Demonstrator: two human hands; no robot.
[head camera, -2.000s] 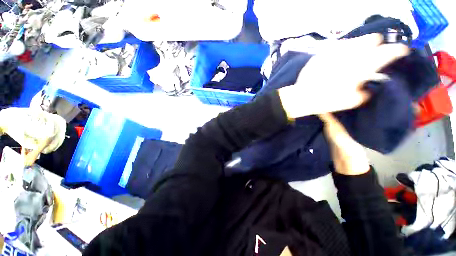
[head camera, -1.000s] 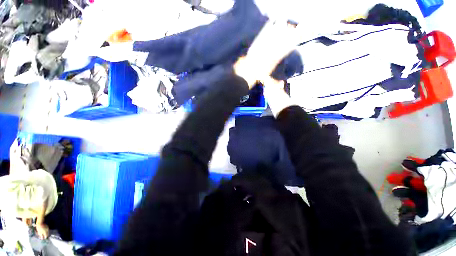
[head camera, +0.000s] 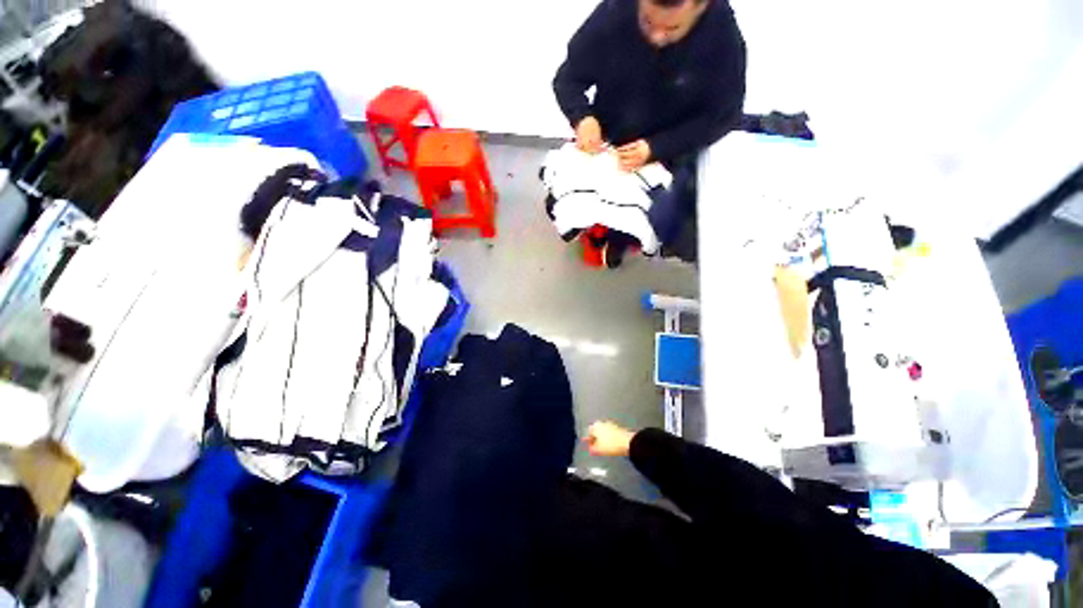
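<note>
Navy garments (head camera: 493, 416) lie in front of me at the lower middle, over my lap or beside it. My right hand (head camera: 609, 438) shows small at the end of my black sleeve, just right of the navy cloth; its fingers are too unclear to tell whether they hold anything. My left hand is not in view. A pile of white-and-navy garments (head camera: 327, 327) lies left of the navy cloth, over a blue crate (head camera: 442, 339).
Red stools (head camera: 451, 166) stand by the wall. A person (head camera: 671, 89) sits ahead, both hands on a white-and-navy garment (head camera: 603, 196). A white table (head camera: 748, 261) with a sewing machine (head camera: 879, 356) is at right, a blue pedal (head camera: 678, 360) beside it. Another white table (head camera: 131, 344) is at left.
The view has swung right, towards the seated person and sewing machine. My left hand has left the picture; my right hand is now beside the navy cloth. The lifted navy cloth is no longer held up.
</note>
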